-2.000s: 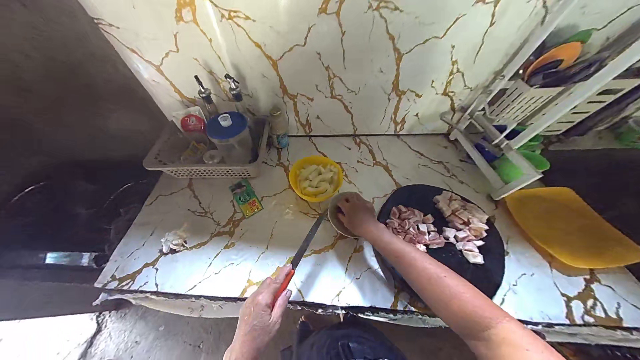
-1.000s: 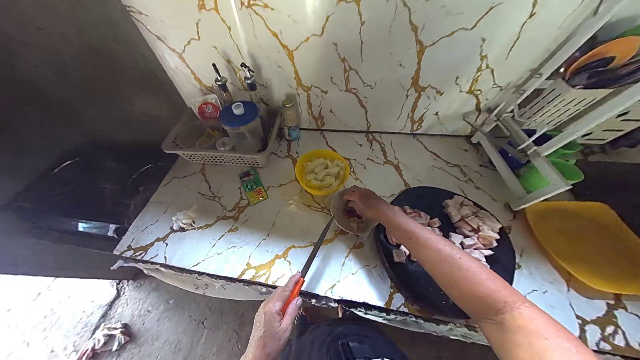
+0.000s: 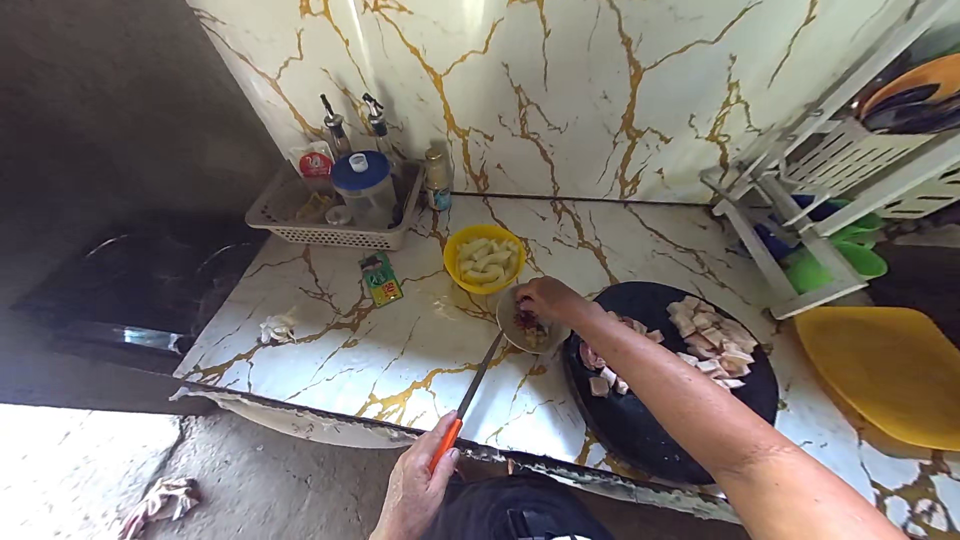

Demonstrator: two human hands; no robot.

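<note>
My left hand (image 3: 421,480) grips the orange handle of a knife (image 3: 480,382), whose blade points up and away across the counter's front edge. The blade tip lies against a small pale bowl (image 3: 512,334). Over that bowl, my right hand (image 3: 551,300) has its fingers down at reddish and yellowish chopped pieces (image 3: 529,330); whether it grips any cannot be told. Just behind stands a yellow bowl (image 3: 448,259) of pale peeled pieces. Beneath my right forearm is a round black board (image 3: 660,442) with piles of cubed raw meat (image 3: 712,337).
At the back left, a plastic basket (image 3: 322,234) holds a blue-lidded container (image 3: 367,191) and pump bottles; a jar (image 3: 437,180) stands beside it. A green packet (image 3: 381,279) and garlic-like scraps (image 3: 277,328) lie on the counter. To the right are a white rack (image 3: 817,255) and a yellow tray (image 3: 885,375).
My right hand stays at the small bowl, where the reddish pieces now show beside its fingers; two seconds ago it covered more of the bowl. The knife remains in my left hand.
</note>
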